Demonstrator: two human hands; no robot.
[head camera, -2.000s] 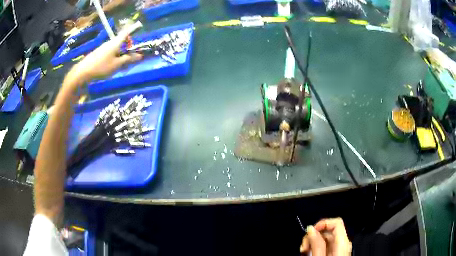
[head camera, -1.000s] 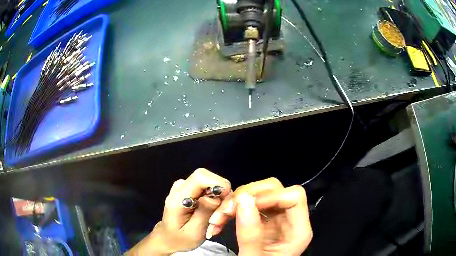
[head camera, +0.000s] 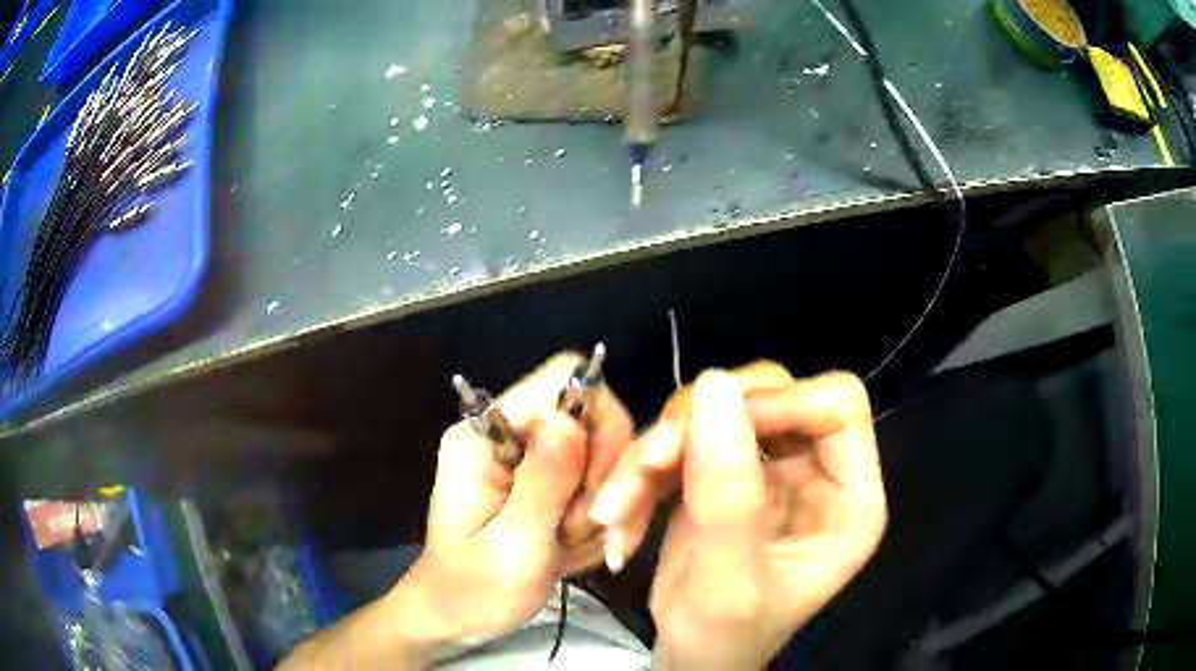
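Observation:
My left hand (head camera: 512, 505) holds two silver-and-black plug connectors, tips pointing up. One connector (head camera: 485, 420) stands between the fingers on the left, the other (head camera: 584, 380) is pinched by thumb and finger. A thin black cable lead (head camera: 561, 623) hangs below the hand. My right hand (head camera: 754, 485) is right beside it, pinching solder wire (head camera: 676, 344); a short end sticks up and the strand curves back to the right. The soldering iron (head camera: 639, 92) points at me over the bench, its tip (head camera: 637, 184) above and apart from both hands.
A blue tray (head camera: 197, 197) at the left holds a bundle of black cables with silver ends. The crusted stand base (head camera: 505, 79) is under the iron. A thick black cord (head camera: 885, 98), a tin of wire wool (head camera: 1043, 26) and a yellow block (head camera: 1115, 85) are to the right.
My left hand has come back from the rear tray and now holds connectors near my right hand. In the last second the connectors have tilted, tips up. The view has shifted down toward the bench edge.

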